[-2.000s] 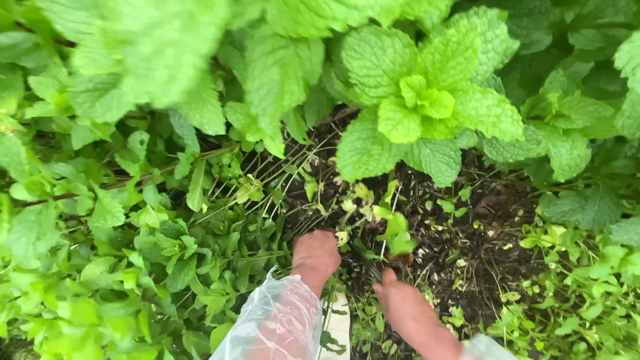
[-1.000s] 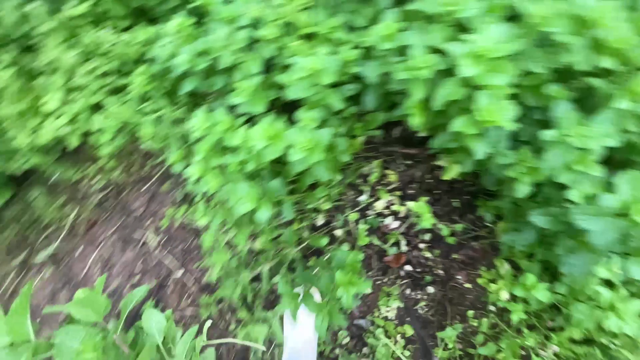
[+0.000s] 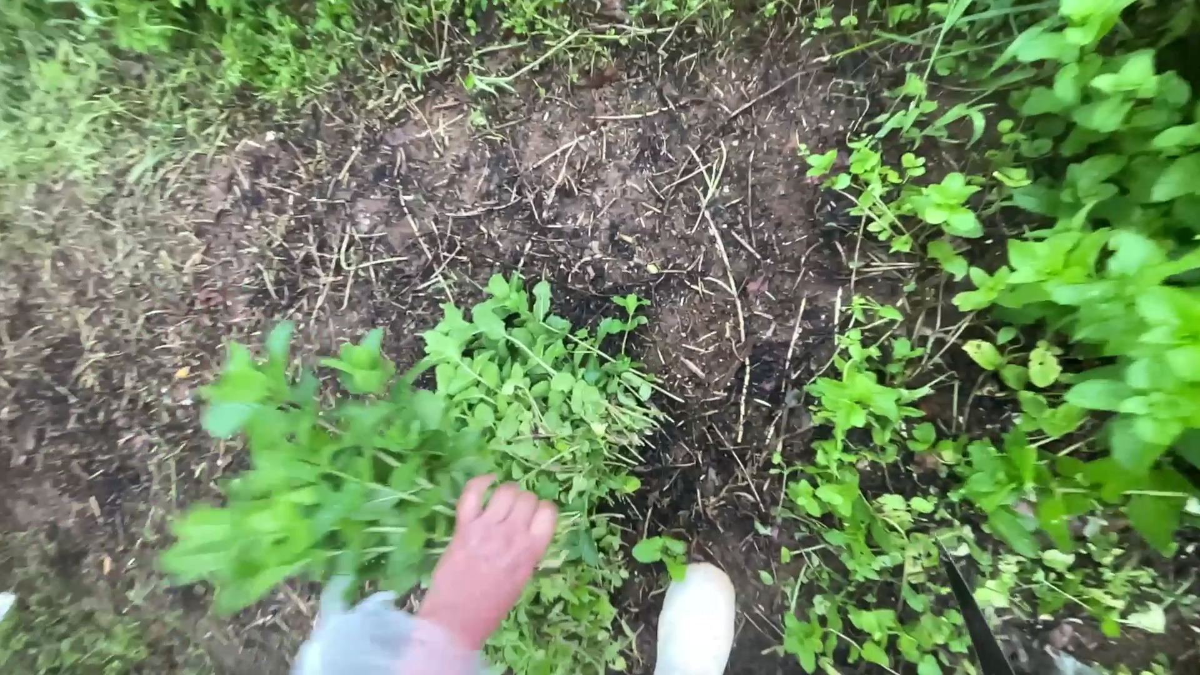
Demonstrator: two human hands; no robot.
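Observation:
My left hand (image 3: 492,553), with a translucent plastic sleeve at the wrist, grips a bunch of leafy green mint stems (image 3: 319,478), blurred by motion. The bunch points to the left, its cut ends by my hand. Beside and partly beneath it lies a pile of cut mint (image 3: 553,403) on the soil. At the lower right a dark, narrow blade (image 3: 970,609) shows over the low plants; what holds it is outside the view. My right hand does not show.
Brown soil (image 3: 600,206) strewn with dry stems spreads ahead. Growing mint (image 3: 1106,309) stands along the right side, with low sprigs at its edge. The white toe of a boot (image 3: 696,619) is at the bottom. Grass (image 3: 75,112) grows at the upper left.
The view has swung far to the left, from the growing mint to the soil and the cut pile. Both hands were down among the stems two seconds ago; now only my left hand shows, holding a bunch.

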